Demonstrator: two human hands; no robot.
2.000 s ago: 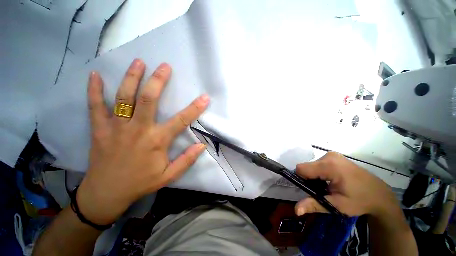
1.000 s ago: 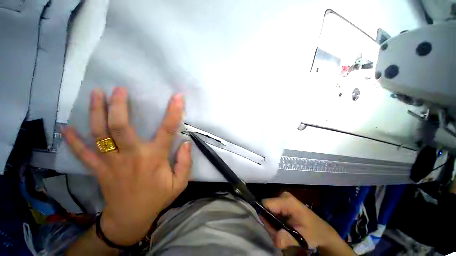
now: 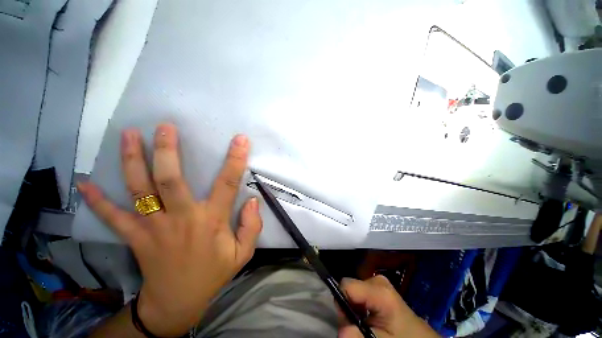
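Observation:
A pale grey-white garment panel (image 3: 198,79) lies over the table's front edge. A narrow slanted pocket opening (image 3: 303,199), outlined in dark lines with a cut along part of its middle, is near the panel's lower edge. My left hand (image 3: 191,231), with a gold ring, lies spread on the panel just left of the opening. My right hand (image 3: 379,305) grips the black fabric scissors (image 3: 300,241) below the table edge. The blades look nearly closed, and their tips are at the opening's left end, close to my left thumb and index finger.
The white sewing machine head (image 3: 554,99) is at right, its needle plate area (image 3: 465,109) glaring. A table-edge ruler (image 3: 429,224) runs along the front edge. Cut panels (image 3: 63,99) lie at left. A blue plastic crate (image 3: 439,287) holding cloth is below at right.
The panel has turned and shifted left, uncovering the ruler, and the opening lies flatter. The scissors now point more steeply up. My right hand has moved left and down; my left hand has shifted slightly down.

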